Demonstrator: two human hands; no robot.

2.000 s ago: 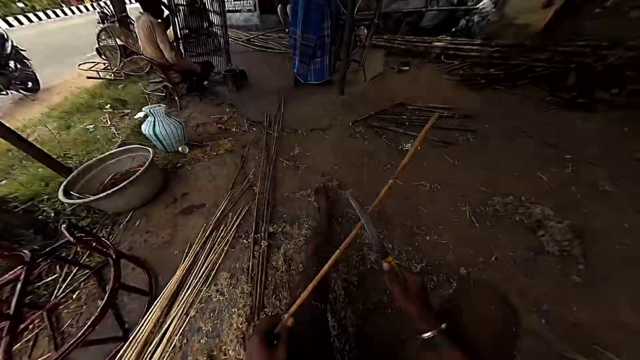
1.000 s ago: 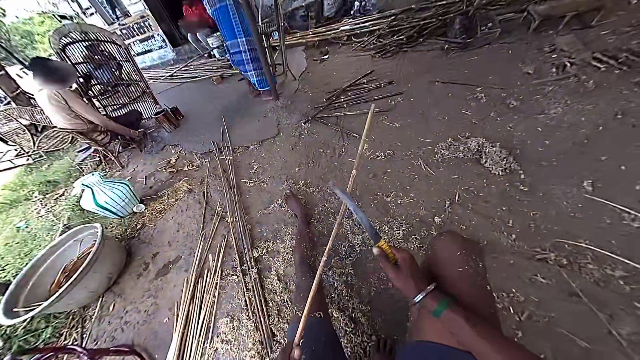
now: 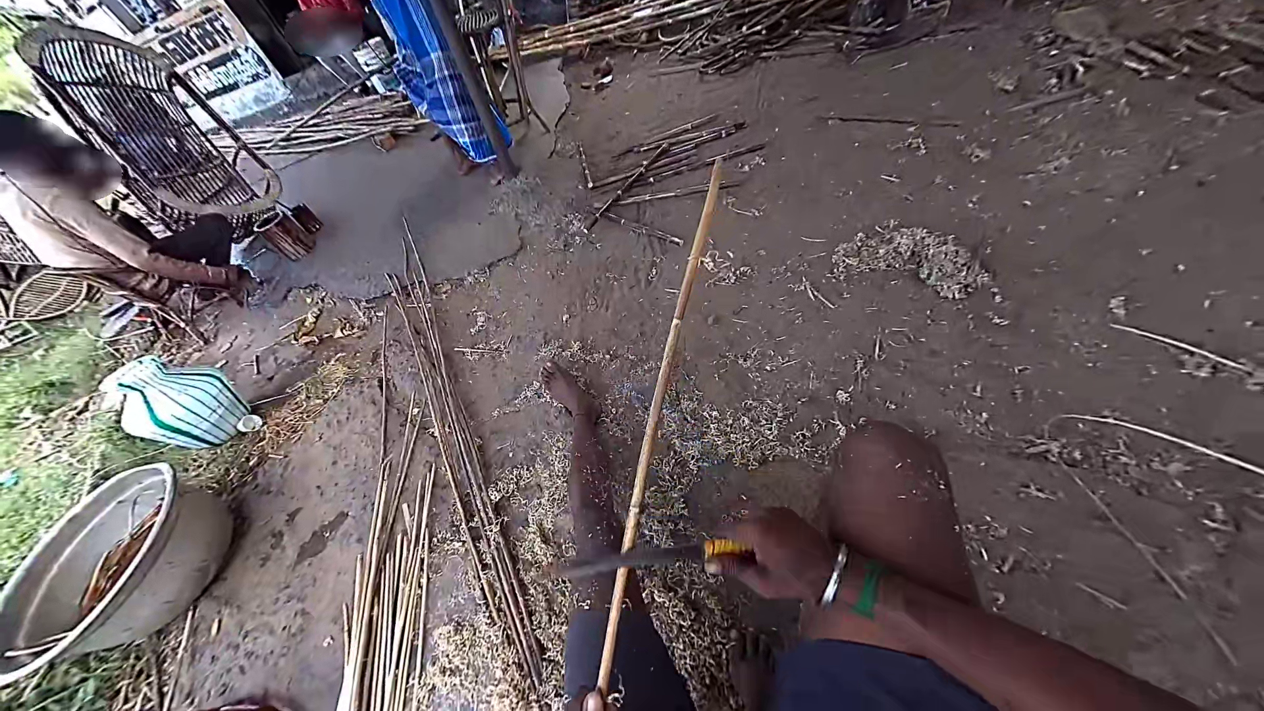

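A long tan cane stick (image 3: 660, 395) slants upward across the middle of the view. At the bottom edge my left hand (image 3: 595, 700), mostly cut off by the frame, grips its lower end. My right hand (image 3: 785, 555), with a metal bangle and a green band at the wrist, is closed on the yellow handle of a knife (image 3: 642, 560). The dark blade, slightly blurred, lies across the lower part of the stick. Pale shavings (image 3: 681, 434) cover the ground around my legs.
Thin canes (image 3: 395, 583) lie in bundles to the left, near a plastic basin (image 3: 188, 553) and a striped sack (image 3: 183, 403). A person (image 3: 99, 227) sits by a cane chair (image 3: 148, 118); another stands by a pole (image 3: 474, 89). Short dark sticks (image 3: 671, 163) lie ahead.
My right hand has moved the knife down along the stick toward my left hand. The blade now lies nearly level across the stick.
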